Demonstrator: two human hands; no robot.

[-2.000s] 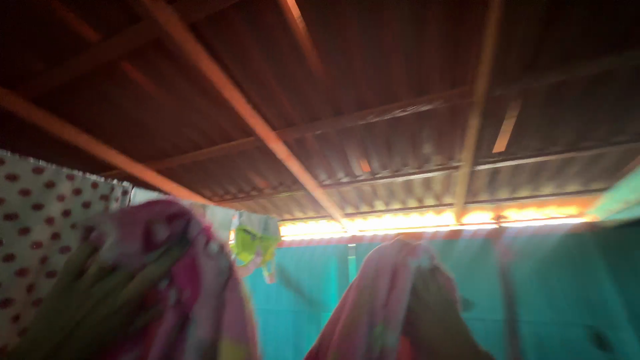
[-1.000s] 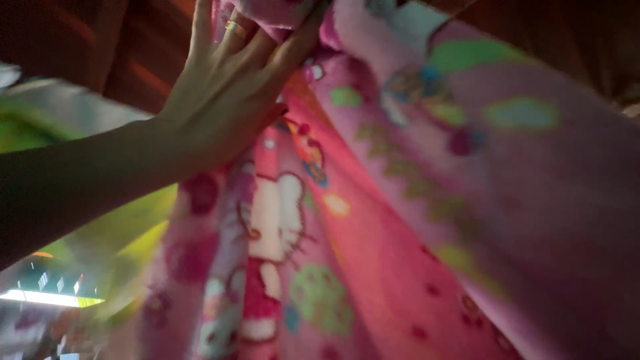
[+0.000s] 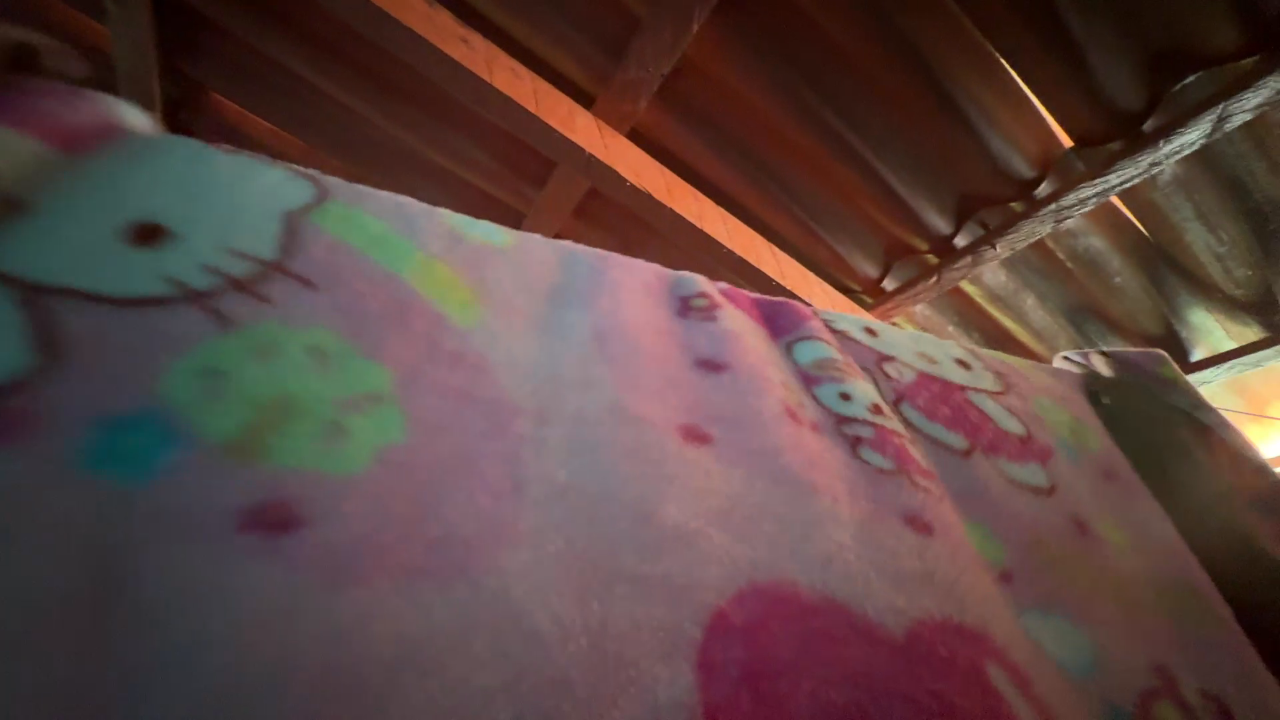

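A pink fleece blanket (image 3: 600,480) printed with white cartoon cats, a magenta heart and green and blue shapes fills most of the view. It hangs spread out, its top edge sloping down from upper left to right, with a few soft folds right of the middle. What it hangs over is hidden behind the cloth. Neither my left hand nor my right hand can be made out. A dim, blurred shape at the upper left corner, above the blanket's edge, is too unclear to name.
Overhead are a corrugated roof (image 3: 840,130), an orange-lit wooden beam (image 3: 600,140) and a rough wooden pole (image 3: 1090,200). A dark cloth (image 3: 1190,470) hangs beside the blanket's right edge. Bright light enters at the far right.
Two seconds ago both hands held up bunched pink cloth; one second ago a raised hand was against it. Now the blanket hangs spread across the view, and those hands are out of clear sight.
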